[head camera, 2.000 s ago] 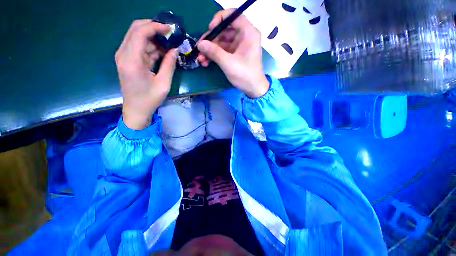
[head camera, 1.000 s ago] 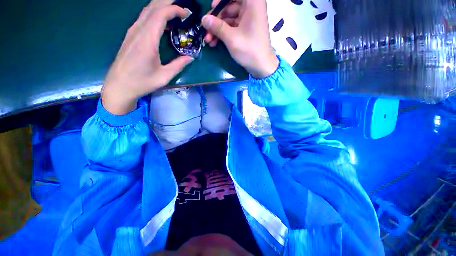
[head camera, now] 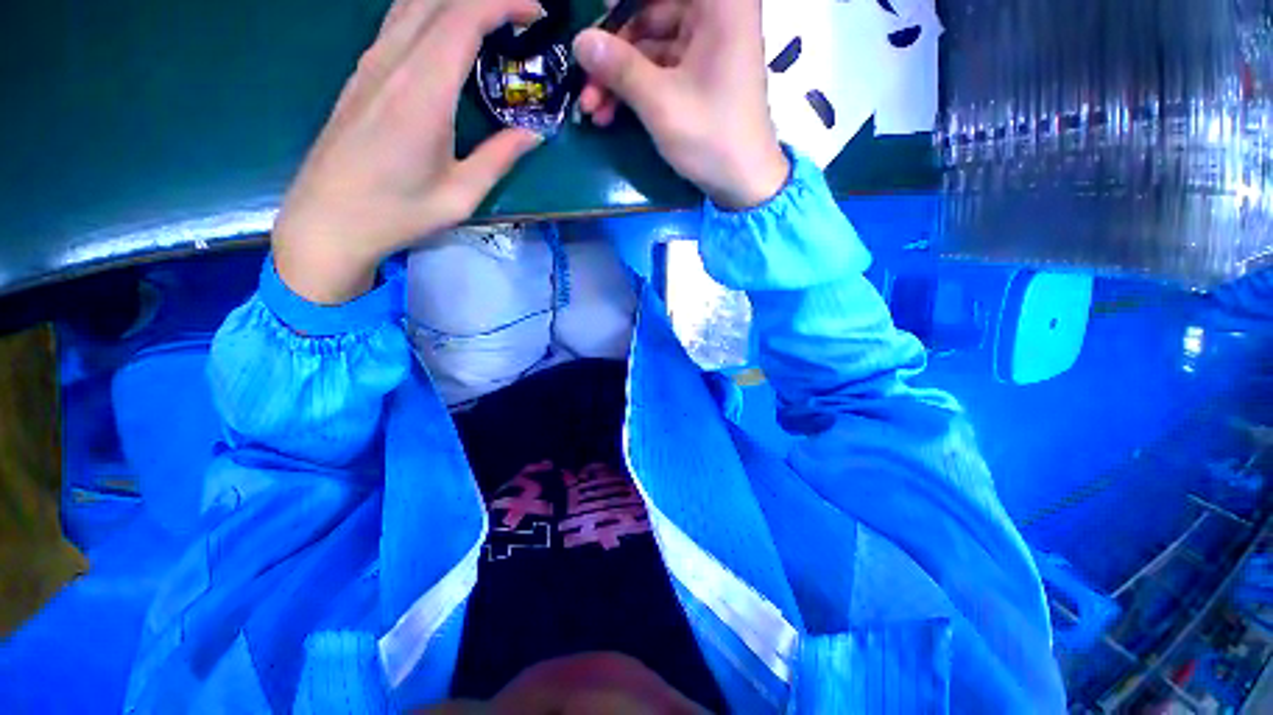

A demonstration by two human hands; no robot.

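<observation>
A round case with a shiny rim and gold and silver parts inside lies open side up at the top centre, over the green bench. My left hand holds it, thumb at its lower rim and fingers at its upper left. A dark back cover shows partly above it, mostly hidden by my fingers and the frame's top edge. My right hand grips black tweezers just right of the case; their tip cannot be made out.
White sheets with several black crescent pads lie right of my right hand. A tall stack of clear blister trays stands at the right edge of the green bench. A blue stool is on the floor at right.
Since two seconds ago, the case has turned to show its inside. My left hand has moved from the cover to the case's rim. Both hands sit higher in the picture.
</observation>
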